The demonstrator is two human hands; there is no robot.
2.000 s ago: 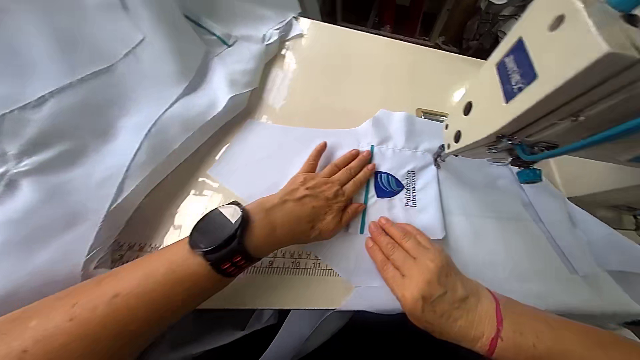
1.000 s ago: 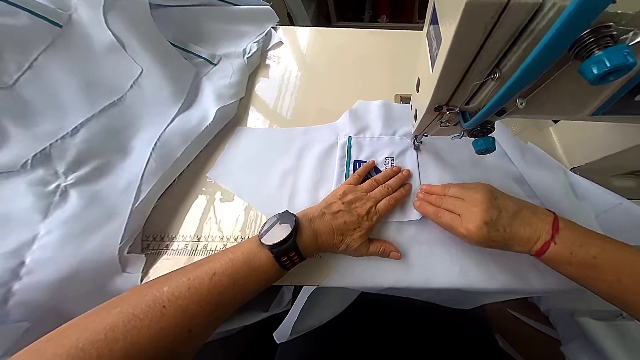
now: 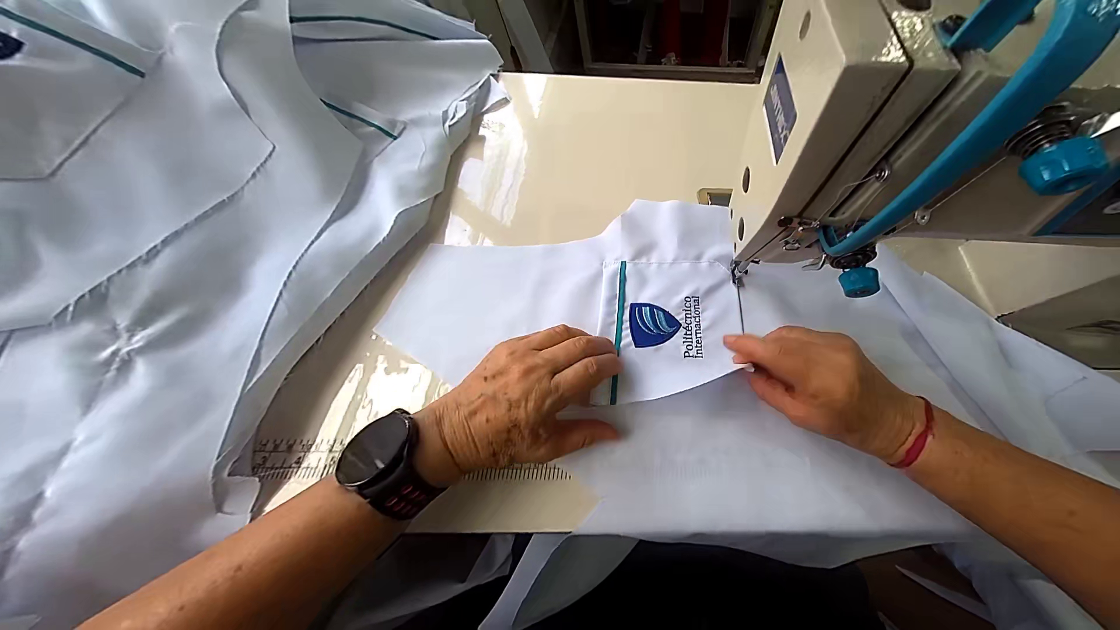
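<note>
A white fabric pocket (image 3: 674, 376) with a teal stripe and an embroidered shield badge (image 3: 654, 325) lies on a larger white garment panel (image 3: 516, 289). My left hand (image 3: 534, 394) rests palm down at the pocket's striped left edge, fingers slightly spread. My right hand (image 3: 814, 381) pinches the pocket's lower right corner between thumb and fingers. The presser foot (image 3: 738, 273) of the sewing machine (image 3: 840, 114) stands at the pocket's upper right corner; whether the needle is in the cloth cannot be told.
White garment pieces (image 3: 157, 262) with teal trim are heaped at the left. A printed ruler scale (image 3: 516, 473) runs along the front of the cream machine table (image 3: 612, 140), partly under my left arm. More white cloth (image 3: 927, 341) spreads to the right under the machine arm.
My left hand has moved left off the badge, which was partly covered one second ago. My right hand has closed its fingertips on the pocket's corner.
</note>
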